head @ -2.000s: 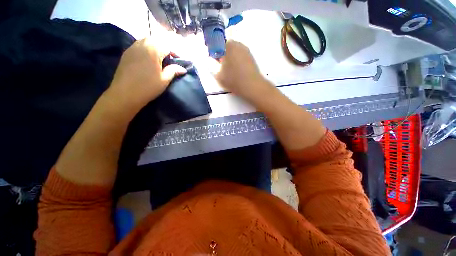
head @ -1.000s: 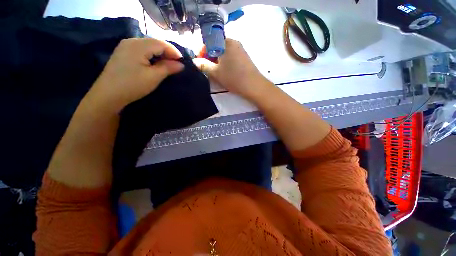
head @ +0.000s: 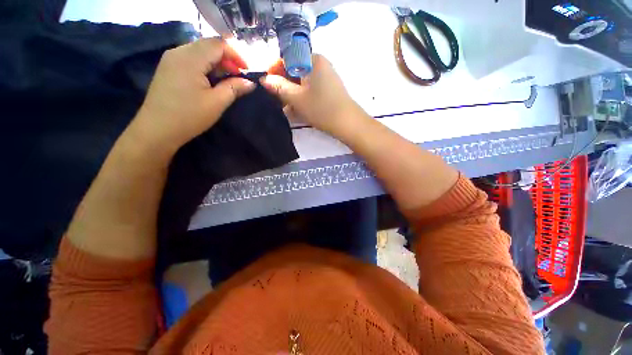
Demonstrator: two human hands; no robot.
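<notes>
The black fabric (head: 76, 125) covers the left of the machine bed and drapes over its front edge. My left hand (head: 190, 90) pinches the folded fabric edge (head: 251, 76) between thumb and fingers, just in front of the needle area. My right hand (head: 315, 93) pinches the same edge from the right; its fingers are partly hidden behind the blue ribbed part (head: 296, 54). A corner flap of the fabric hangs below both hands, over the ruler strip (head: 291, 182). The presser foot and needle area is washed out by the lamp.
Scissors (head: 426, 48) lie right of the needle. The machine head (head: 578, 28) with its dial is at the upper right. A red plastic basket (head: 560, 229) stands at the lower right, with clear plastic bags (head: 611, 173) beside it. A blue item (head: 326, 19) sits behind the ribbed part.
The fabric's corner flap has turned from shiny and flat to dull and hanging. My right fingers have moved left onto the edge, and both hands now meet at it.
</notes>
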